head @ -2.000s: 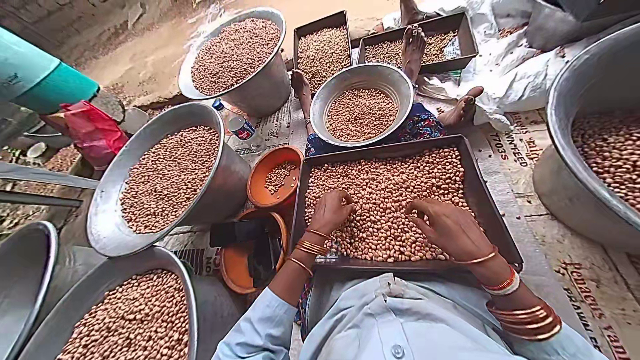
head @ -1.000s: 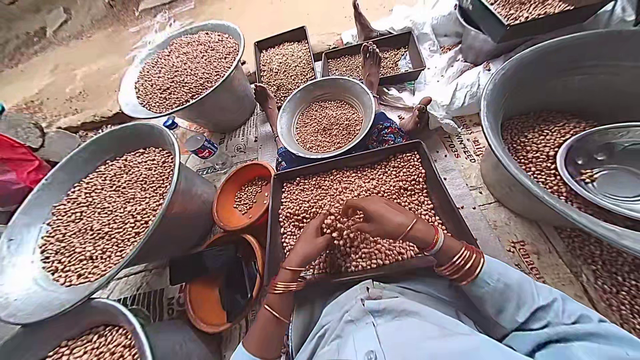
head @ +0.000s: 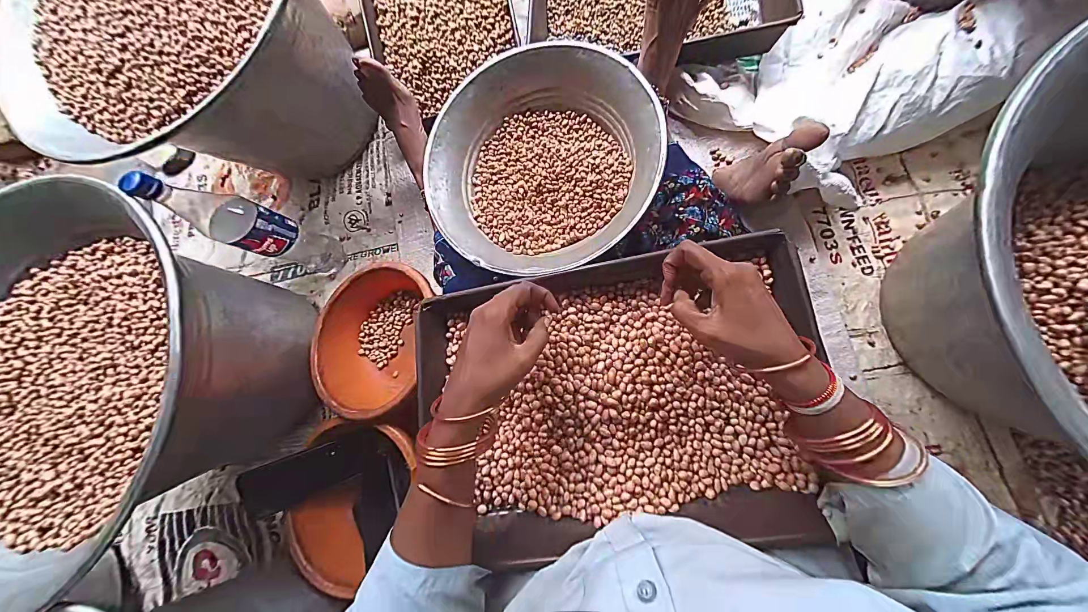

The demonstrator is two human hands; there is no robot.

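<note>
A dark rectangular tray lies before me, holding a spread heap of small brown nuts or beans. My left hand is over the tray's left part, thumb and fingertips brought near each other; whether a nut is pinched there cannot be told. Over the right back part of the heap, my right hand has its fingers curled and the thumb near the index fingertip, its contents also unclear. Bangles circle both wrists. Just beyond the tray stands a round metal basin with more of the same nuts.
Large metal tubs of nuts stand at left, another at right. Orange bowls sit beside the tray, near a plastic bottle. Another person's bare feet flank the basin. Further trays and white sacking lie behind.
My hands were close together over the heap a second ago, with nuts about the fingers; now they are apart, farther back over the tray. The view has shifted.
</note>
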